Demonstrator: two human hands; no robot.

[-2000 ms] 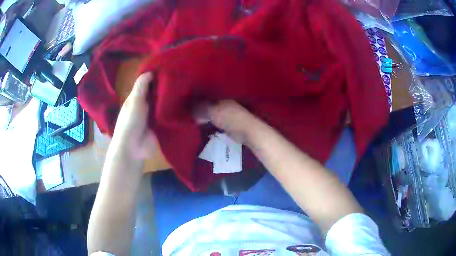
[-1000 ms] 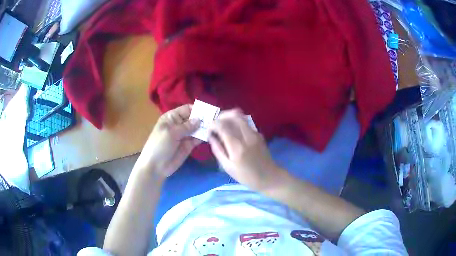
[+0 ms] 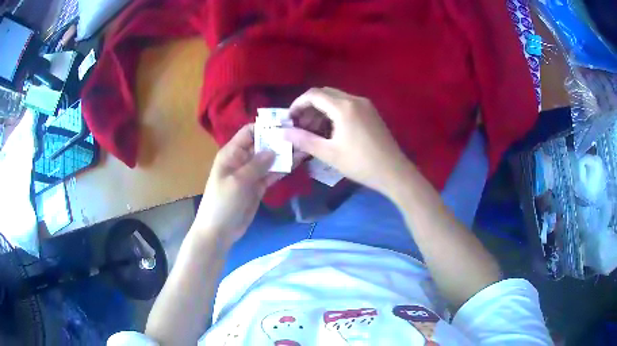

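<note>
A red fuzzy knit cardigan (image 3: 379,74) is spread over the brown desk (image 3: 172,121) and partly over my lap. White hang tags (image 3: 276,145) with small print are held up in front of its lower edge. My left hand (image 3: 237,182) grips the tags from the left, thumb on the lower part. My right hand (image 3: 345,138) pinches at their upper right side with thumb and fingers. Another white tag (image 3: 325,172) hangs below my right hand. Print on the tags is too small to read.
A sticker sheet with purple dots (image 3: 528,81) and a turquoise clip (image 3: 534,45) lie at the right. Clear plastic bags (image 3: 592,61) are beyond it. At the left are a teal wire basket (image 3: 67,138), a pale card (image 3: 53,208) and a dark slab (image 3: 12,48). A white package (image 3: 101,15) is at the upper left.
My hands have let go of the red fabric seen two seconds ago and hold the tags. Since one second ago, my right hand has moved slightly up, and the tags stand more upright.
</note>
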